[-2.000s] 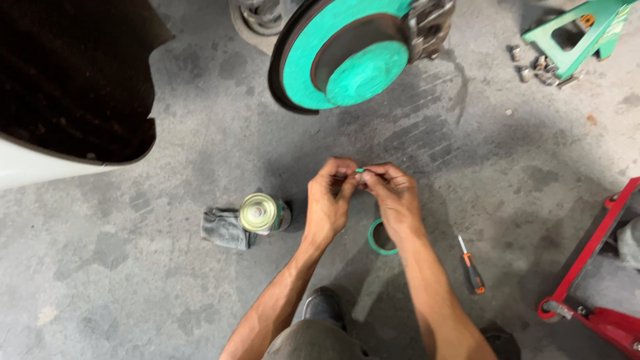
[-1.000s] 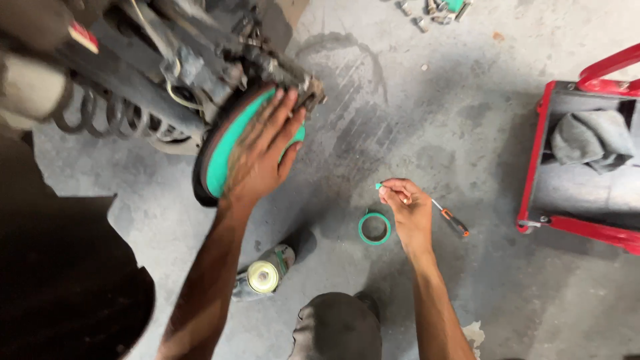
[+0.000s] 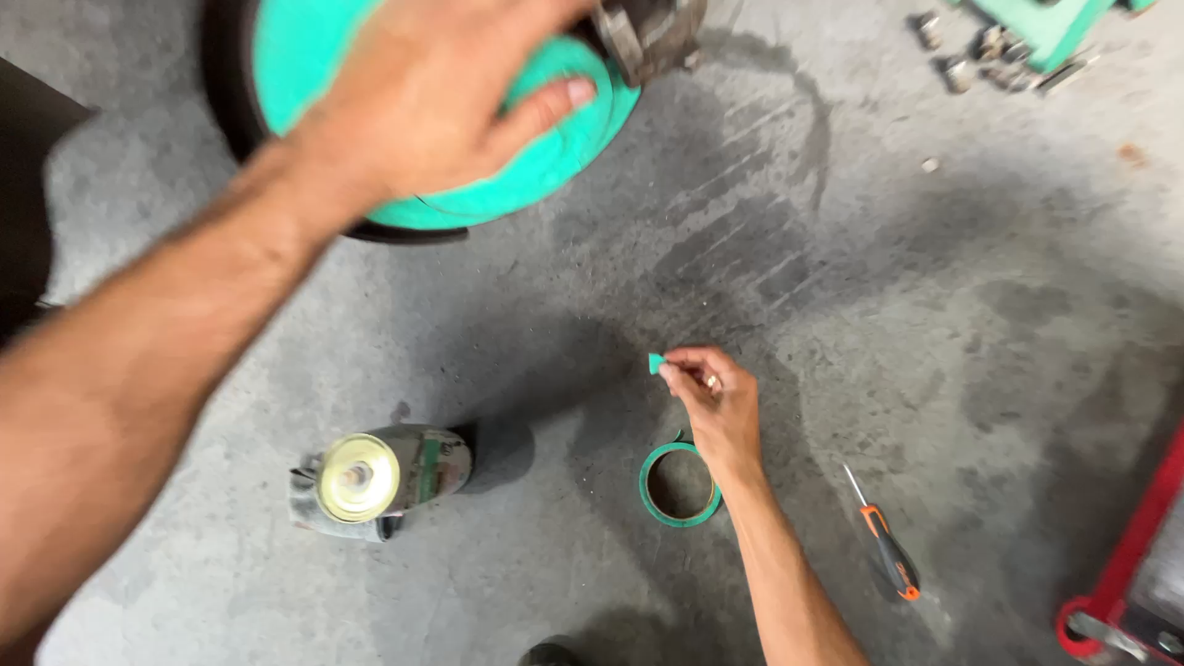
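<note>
Green masking tape covers the face and hub of the brake disc (image 3: pixel 305 55). My left hand (image 3: pixel 435 102) lies over the disc, thumb spread on the taped hub, its other fingers partly cut off by the top edge of the view. Between thumb and index finger, my right hand (image 3: pixel 717 398) pinches a small piece of green tape (image 3: pixel 656 363). Just below that hand, a roll of green tape (image 3: pixel 650 504) lies on the concrete floor, a short end sticking up. Farther right lies a screwdriver (image 3: pixel 891 553) with a black and orange handle.
An aerosol can (image 3: pixel 435 472) stands by a grey cloth (image 3: pixel 356 530) at lower left. Wheel nuts (image 3: pixel 957 74) lie beside a green jack stand (image 3: pixel 1050 28) at upper right. A red-framed floor jack or cart (image 3: pixel 1133 527) is at the right edge. Dark bodywork (image 3: pixel 28 185) shows at left.
Two seconds ago both hands were together at a bit of tape. My left hand has since moved up and left onto the disc; my right still holds the tape piece. The view has shifted.
</note>
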